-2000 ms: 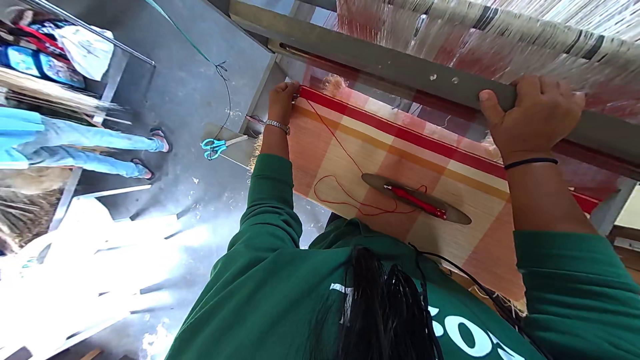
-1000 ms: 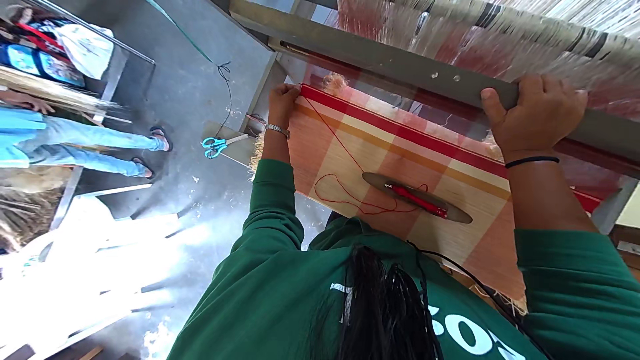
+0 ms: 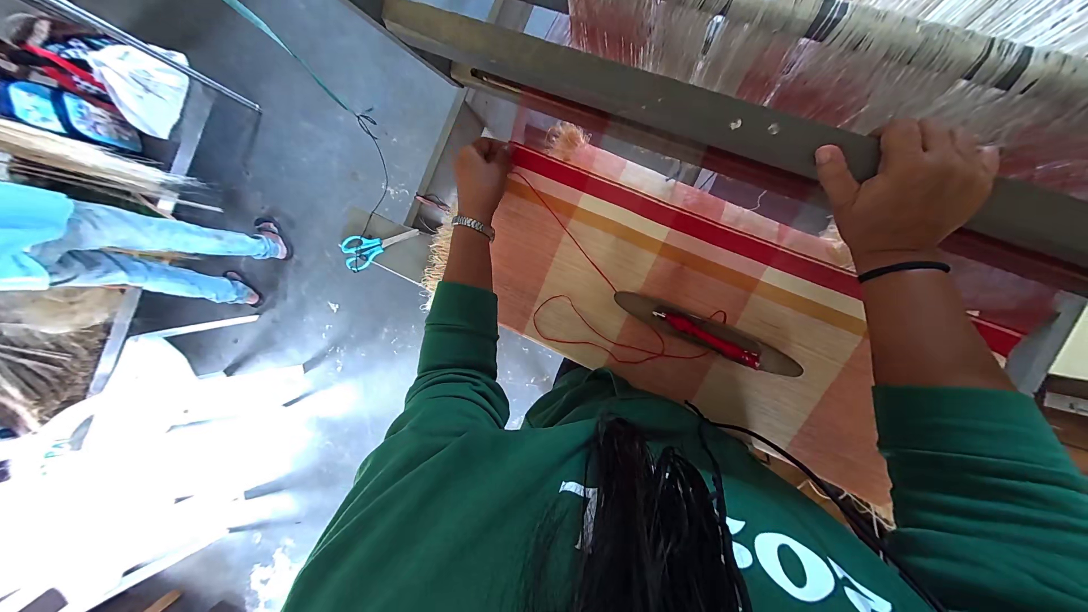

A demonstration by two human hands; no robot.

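My left hand (image 3: 482,174) is at the left edge of the striped woven cloth (image 3: 595,246), fingertips pinched at the red band's end; whether they grip thread or cloth edge is too small to tell. My right hand (image 3: 922,191) is closed over the loom's wooden beater bar (image 3: 663,106), thumb on the near side. On the cloth lies a wooden boat shuttle (image 3: 773,361) with a bobbin of red thread (image 3: 710,338) in it. Red thread loops beside the shuttle and runs up toward my left hand. Warp threads (image 3: 790,76) stretch beyond the bar.
Blue-handled scissors (image 3: 363,252) hang on a dark cord left of the loom, by a corner of its frame. Farther left, a person in jeans (image 3: 161,242) stands beside racks holding bundles of fibre (image 3: 76,157) and bags. A black cable (image 3: 799,467) crosses near my body.
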